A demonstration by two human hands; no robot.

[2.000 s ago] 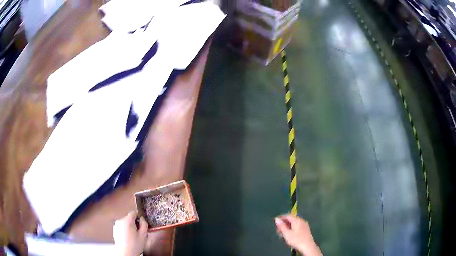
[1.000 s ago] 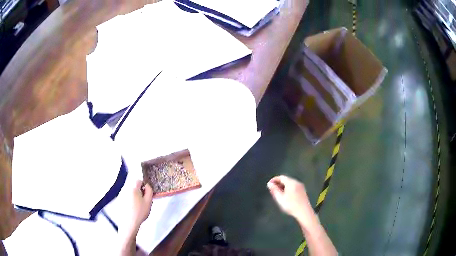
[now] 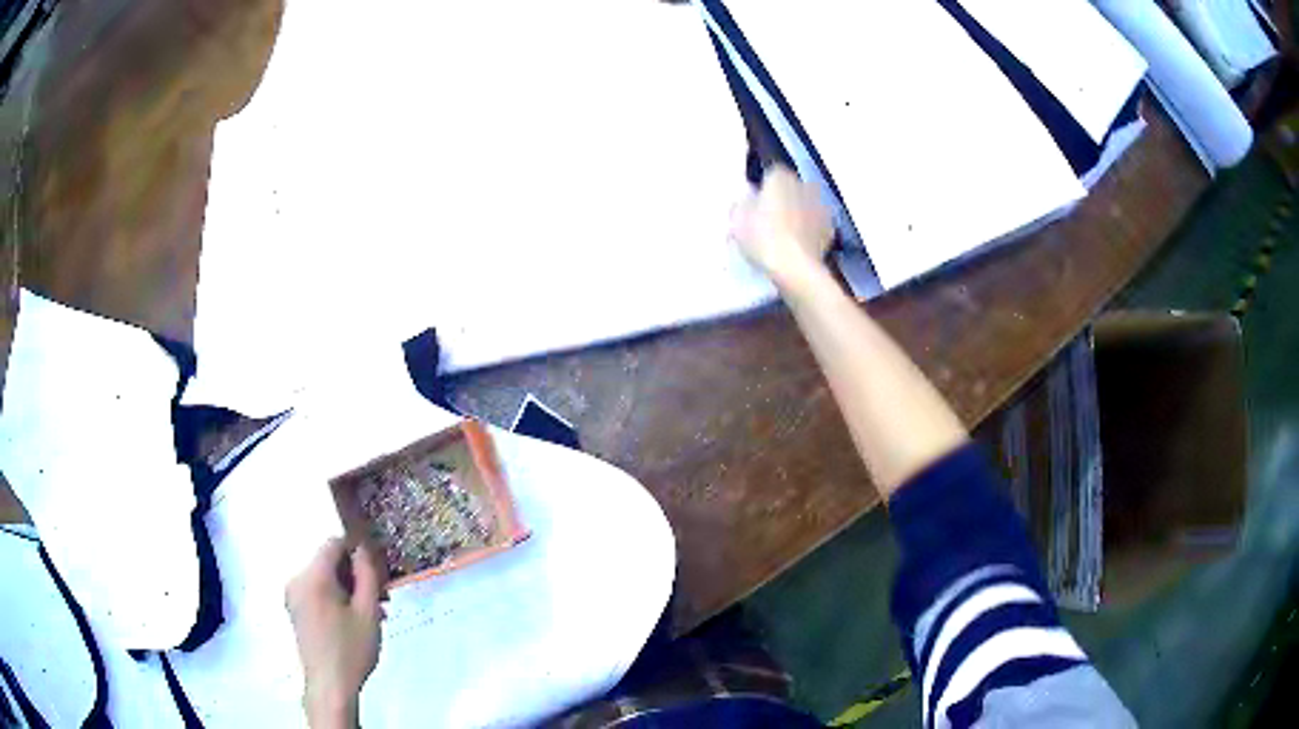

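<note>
My left hand (image 3: 336,620) holds the open orange-brown pin box (image 3: 428,516) by its near left corner, above a white paper pattern (image 3: 570,570) with a rounded edge. The box is full of glinting pins. My right hand (image 3: 785,225) is at the lower right edge of a wide white pattern (image 3: 499,171), beside a dark fabric strip. It is slightly blurred and its fingertips are hidden, so whether it holds something cannot be told. Dark fabric (image 3: 423,363) shows at the pattern edges.
More white patterns over dark cloth lie at the right (image 3: 940,157) and left (image 3: 100,470) on the brown table (image 3: 741,456). A white roll (image 3: 1190,93) is at the upper right. An open cardboard box (image 3: 1168,442) stands on the green floor beyond the table edge.
The view has turned over the table. My right hand has moved from above the floor, forward onto the patterns. My left hand still holds the pin box.
</note>
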